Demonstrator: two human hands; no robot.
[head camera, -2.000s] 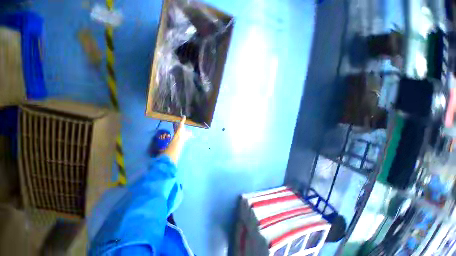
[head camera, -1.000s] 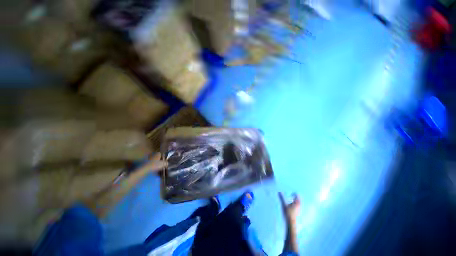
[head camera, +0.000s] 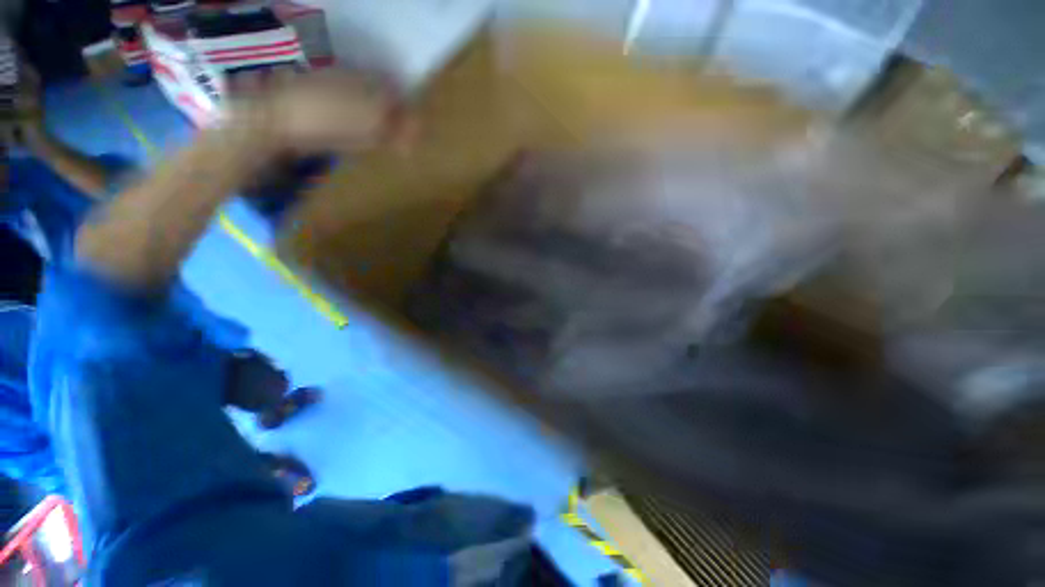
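Observation:
A lined carton (head camera: 401, 218) fills the middle and right of the view, close to the camera, tilted and strongly blurred. Its brown cardboard wall shows on the left. Crumpled greyish plastic liner (head camera: 688, 252) covers the inside; the contents cannot be made out. My left hand (head camera: 332, 115) is at the carton's upper left edge with its fingers closed over the rim. My right hand is not in view; the carton or the picture's edge hides it.
A brown slotted partition insert (head camera: 710, 545) shows at the bottom right beside yellow-black floor tape (head camera: 602, 545). Red-and-white striped boxes (head camera: 246, 46) are at the top left. Another person's arm (head camera: 69, 161) is at the left edge. A red frame (head camera: 52, 545) is at the bottom left.
The lined carton is now much nearer the camera and tilted, with my left hand on its rim. My right hand, open beside the carton one second ago, is out of view.

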